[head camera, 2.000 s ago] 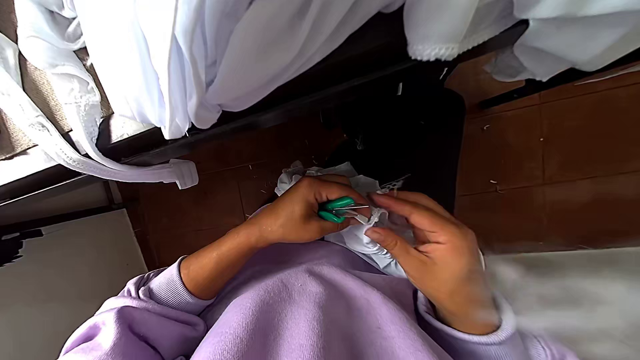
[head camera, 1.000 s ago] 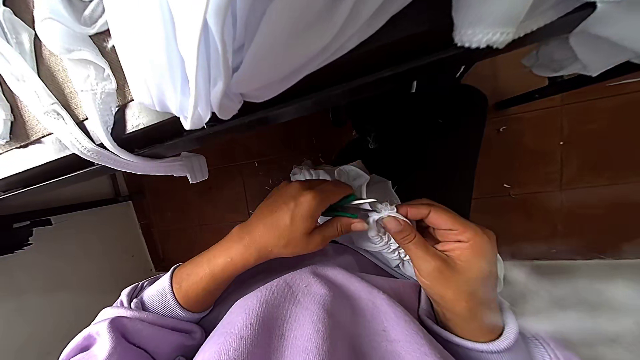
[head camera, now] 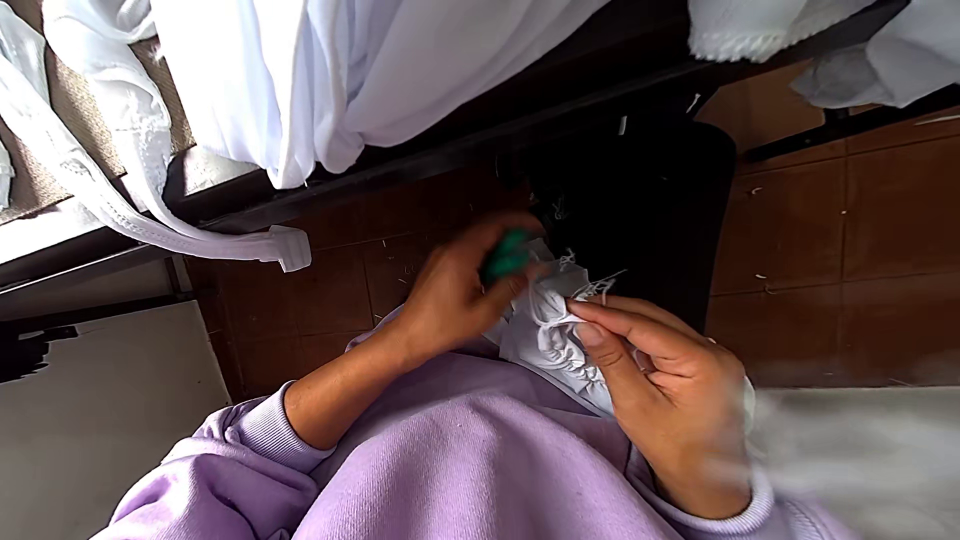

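A white gathered piece of fabric (head camera: 559, 330) lies over my lap, with loose threads at its upper edge. My right hand (head camera: 667, 390) pinches a gathered seam of it between thumb and forefinger. Up and to the left of that pinch, my left hand (head camera: 461, 281) is blurred and curled around a small green-handled tool (head camera: 508, 255). The tool looks like thread snips, but its blades cannot be made out.
White cloth (head camera: 300, 75) drapes over the dark table edge (head camera: 465, 146) above my hands. A white strap (head camera: 289, 247) hangs off at the left. Lace-edged fabric (head camera: 742, 34) hangs at the upper right. Thread scraps dot the brown tiled floor (head camera: 787, 225).
My left hand, with the green-handled tool, has moved away from the seam, up and to the left of my right hand. My right hand still pinches the fabric.
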